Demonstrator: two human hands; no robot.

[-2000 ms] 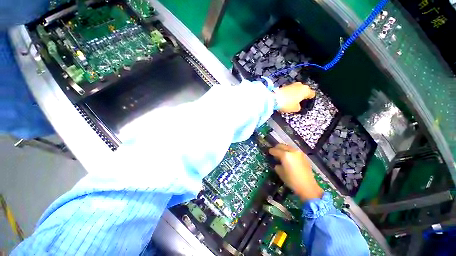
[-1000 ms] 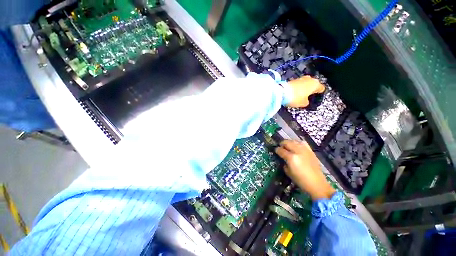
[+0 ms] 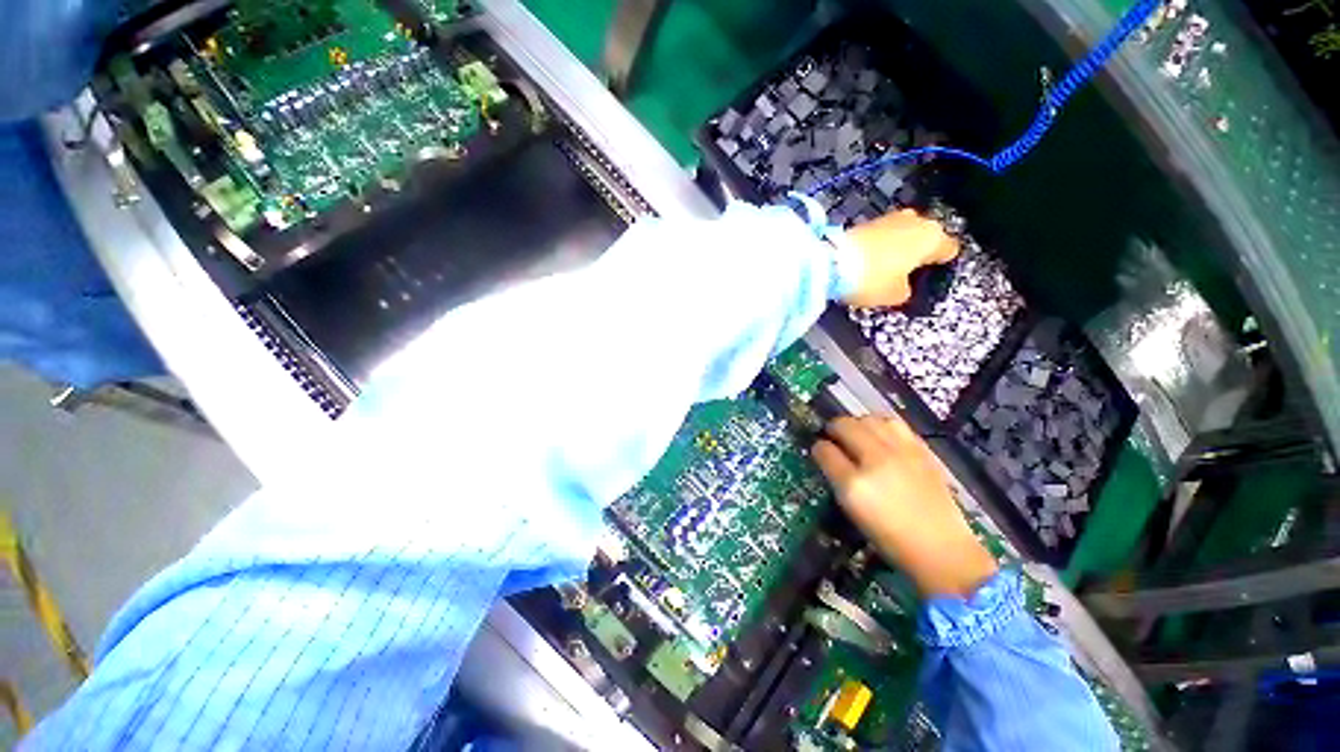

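Observation:
My left hand (image 3: 897,256) reaches across to the middle bin (image 3: 1024,341), its fingertips down at the small silver-white components (image 3: 941,335). Whether it pinches one is not visible. My right hand (image 3: 894,485) is low over the rear right edge of the green circuit board (image 3: 735,514), fingers curled; what lies under the fingertips is hidden. The board sits in a black pallet (image 3: 764,661) with a pale green clamp (image 3: 673,664) at its near edge. My left sleeve covers part of the board's left side.
Dark block components (image 3: 816,125) fill the left bin, and grey blocks (image 3: 1040,426) the right bin. A blue coiled cord (image 3: 1080,91) runs to my left wrist. Another board (image 3: 360,118) lies upper left on the metal-railed conveyor (image 3: 595,88). A yellow component (image 3: 848,702) shows lower right. A clear bag (image 3: 1168,345) lies beyond the bins.
The view has shifted slightly. My left hand stays at the middle bin and my right hand stays at the board's edge, with only small movements.

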